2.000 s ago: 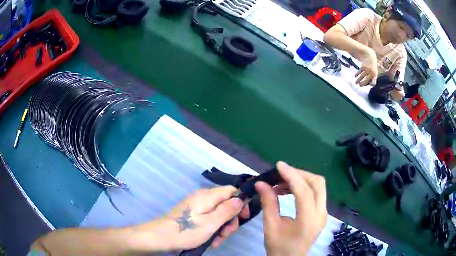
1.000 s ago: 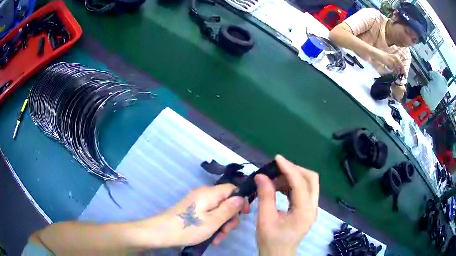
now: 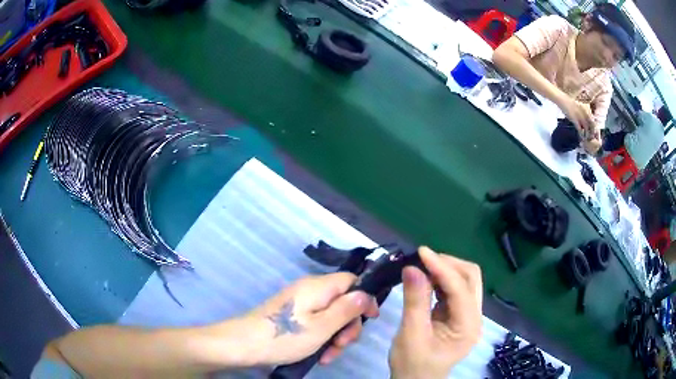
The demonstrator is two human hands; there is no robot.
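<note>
My left hand (image 3: 311, 314) grips the black headband of a headphone assembly (image 3: 382, 275) over the white foam sheet (image 3: 252, 244). The band runs down past my palm to the bottom edge. My right hand (image 3: 441, 314) pinches the upper end of a black arm piece with thumb and forefinger. A small white patch shows on the black part just behind the fingers. More of the black assembly extends left behind the hands. The joint between the parts is too dark to make out.
A fan of curved dark and silver strands (image 3: 111, 170) lies left, with a yellow-black stick (image 3: 33, 169) and red parts tray (image 3: 111, 55). Loose black arm pieces (image 3: 522, 359) lie lower right. Headphones (image 3: 534, 217) lie on the green belt (image 3: 400, 141). A person works opposite.
My right thumb and fingers have shifted slightly right along the black part, uncovering more of it and the white patch. My left hand keeps its grip. The belt's headphones have moved slightly left.
</note>
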